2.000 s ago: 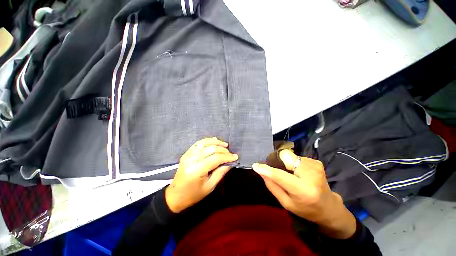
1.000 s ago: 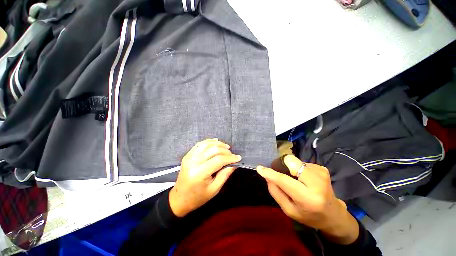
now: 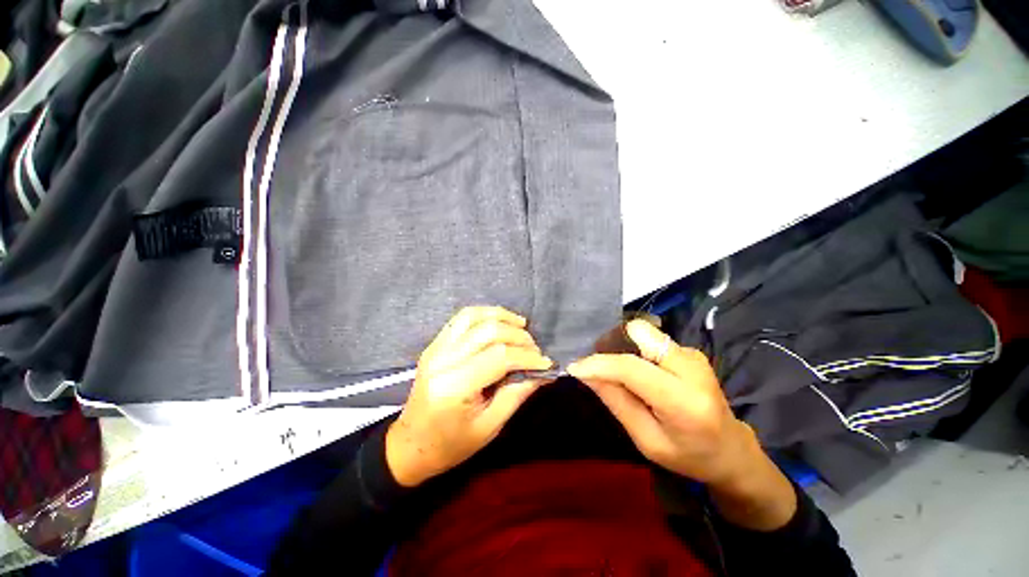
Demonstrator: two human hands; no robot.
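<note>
A grey jacket or coat (image 3: 406, 225) lies spread on the white table, with paired white binding tape (image 3: 257, 214) and a black brand label (image 3: 186, 232). My left hand (image 3: 468, 389) pinches its near edge by the lower right corner. My right hand (image 3: 666, 400) is just to the right, thumb and index fingertips closed at the same edge, almost touching my left fingertips. It wears a ring and a dark brown band (image 3: 617, 339) on a finger. A needle cannot be made out between the fingertips.
The white table (image 3: 745, 147) slants down to the left. A blue oval container (image 3: 939, 25) is at its far right. More grey garments (image 3: 858, 327) lie right of the table. A red plaid round pad (image 3: 47, 479) is at the left edge. Blue plastic (image 3: 214, 541) shows below.
My right hand has moved left, bringing its fingertips close to my left ones. My left hand and the garment's right edge have shifted slightly right.
</note>
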